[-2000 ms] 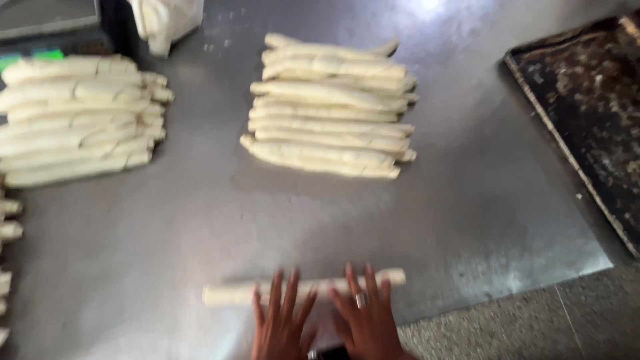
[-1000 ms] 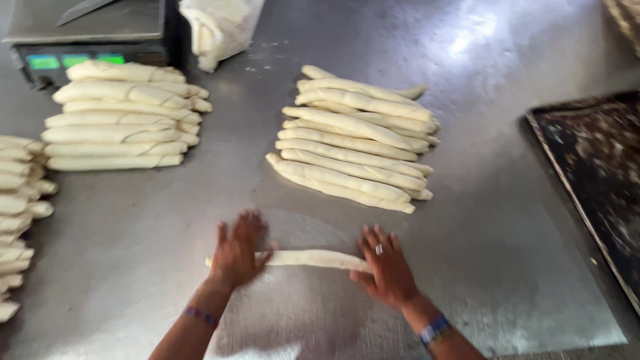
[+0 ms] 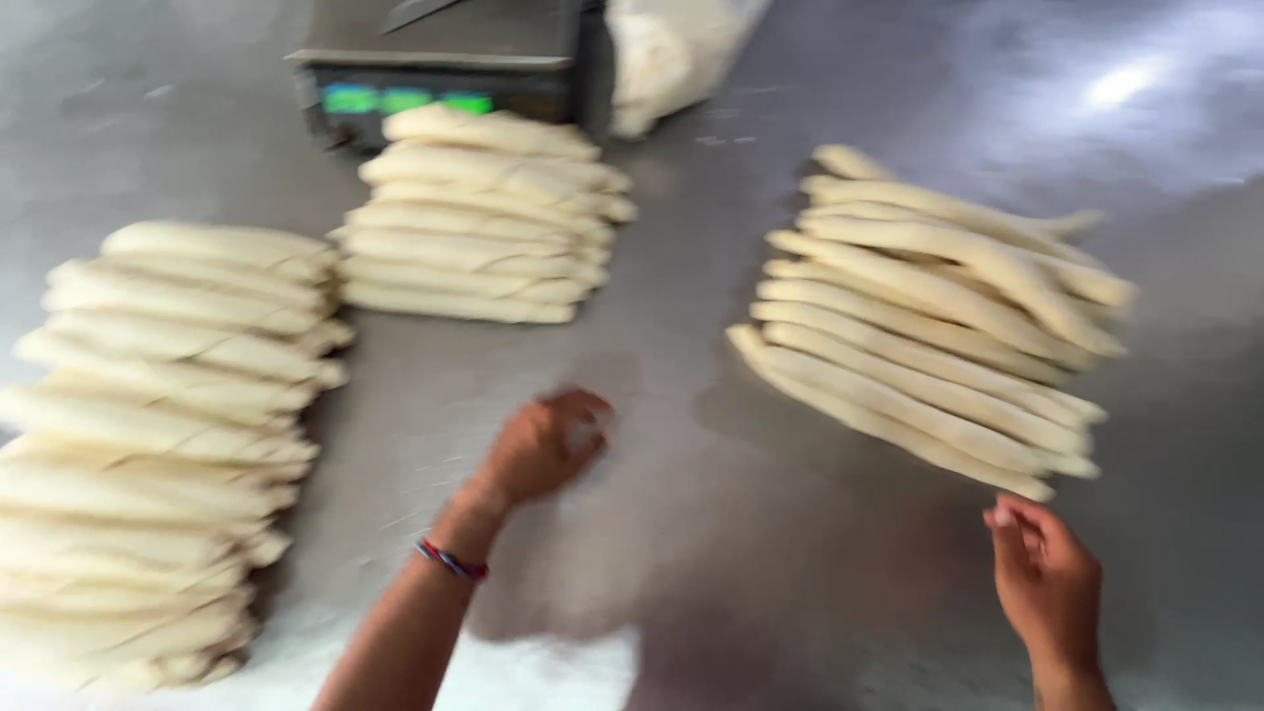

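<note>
My left hand [image 3: 543,444], blurred, hovers over the metal table with its fingers curled apart and nothing between them. A braided bracelet [image 3: 451,560] circles that wrist. At the lower right, my right hand [image 3: 1047,563] is just below the near end of a stack of long dough ropes [image 3: 918,316]; its thumb and fingers are close together, and whether they touch the lowest rope is unclear. Thicker rolled dough pieces lie in a pile [image 3: 484,217] at upper left and in a larger pile [image 3: 168,434] along the left side.
A digital scale [image 3: 434,59] with green displays stands behind the upper left pile, a flat blade [image 3: 415,12] on its top. Beside it sits a white plastic bag [image 3: 671,59]. All rest on a shiny steel tabletop [image 3: 790,592].
Both hands have come off the dough rope they were rolling, which earlier lay between them and now appears at the near side of the right stack. The view has swung left.
</note>
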